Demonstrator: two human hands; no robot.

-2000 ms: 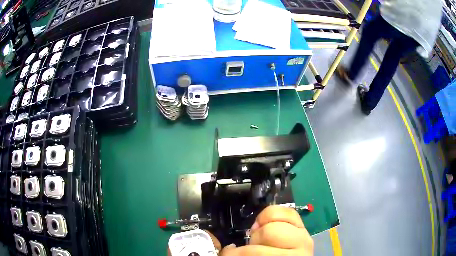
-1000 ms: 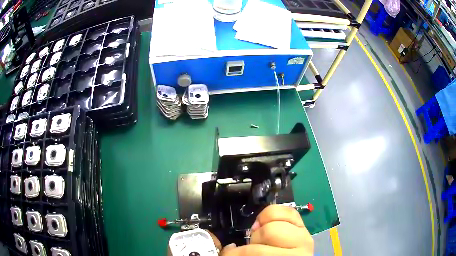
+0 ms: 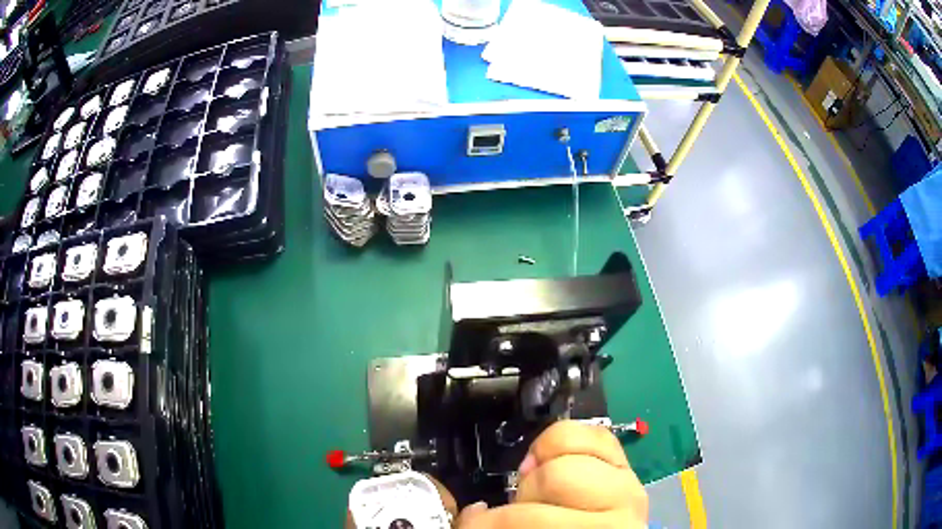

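Note:
A black metal clamping fixture (image 3: 542, 300) with a silver base plate (image 3: 403, 398) stands at the front of the bench. My right hand (image 3: 578, 480) is closed at its front, around the clamp lever, whose grip is hidden by the fingers. A silver-white square housing (image 3: 398, 501) with a round hole is at the bottom edge, left of my right hand. Only a little of my left hand (image 3: 446, 498) shows behind this housing, which it holds; its fingers are mostly hidden. Side clamps with red tips lie left (image 3: 337, 459) and right (image 3: 640, 428) of the fixture.
Black trays of housings (image 3: 155, 341) are stacked at left, with another tray stack (image 3: 271, 134) behind. Two piles of housings (image 3: 409, 212) stand before the blue box (image 3: 434, 155). A clear hose (image 3: 575, 222) runs to the fixture. A tiny metal piece (image 3: 526, 260) lies on the mat.
The person walking in the aisle at the upper right two seconds ago is out of view. My hands, the housing and the fixture show almost no movement.

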